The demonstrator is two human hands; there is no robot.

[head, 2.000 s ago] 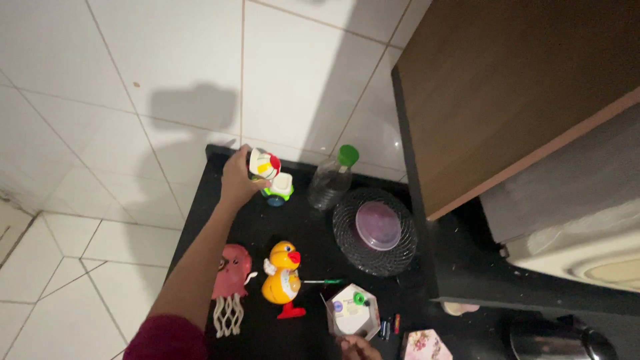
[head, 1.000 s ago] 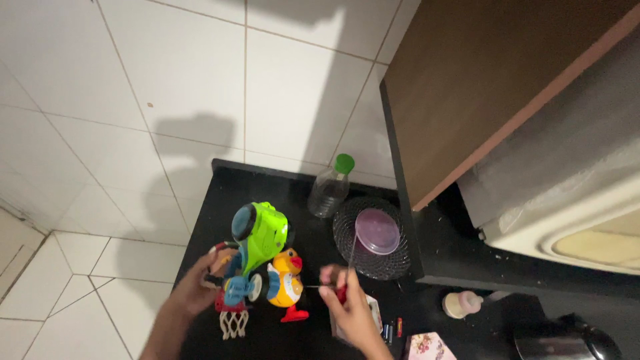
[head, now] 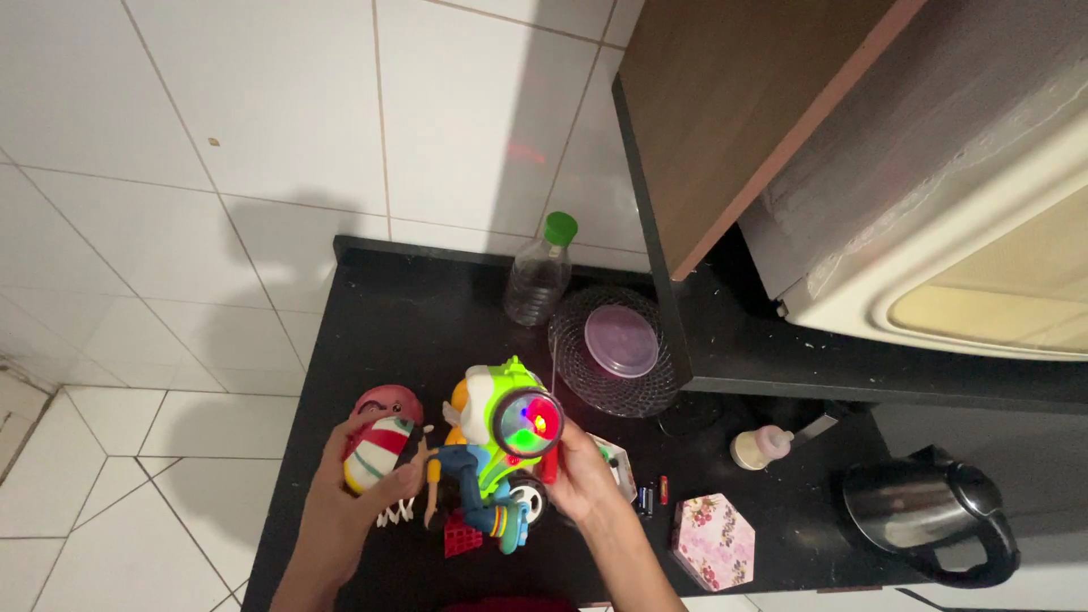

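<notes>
A toy rider on a green and white toy vehicle [head: 489, 425] is held above the black counter, a wheel on it glowing red and green. My left hand [head: 348, 484] grips the rider's round helmeted head, striped white and red. My right hand [head: 582, 476] holds a screwdriver by its red handle [head: 550, 466], close beside the glowing wheel; whether it touches the toy cannot be told. Behind the left hand is a pink octopus toy [head: 387, 401]. A yellow duck toy [head: 459, 399] is mostly hidden behind the vehicle.
Toward the wall stand a green-capped bottle [head: 540, 280] and a mesh-patterned bowl [head: 569, 365] with a purple-lidded container [head: 622, 340]. At right are batteries [head: 646, 500], a floral hexagonal box [head: 716, 542], a baby bottle [head: 761, 448] and an electric kettle [head: 926, 518]. A shelf edge [head: 816, 391] overhangs.
The toy, by the wall in the oldest frame, was brought over the near counter and turned. Its wheel now glows. The right hand has come beside it with the screwdriver.
</notes>
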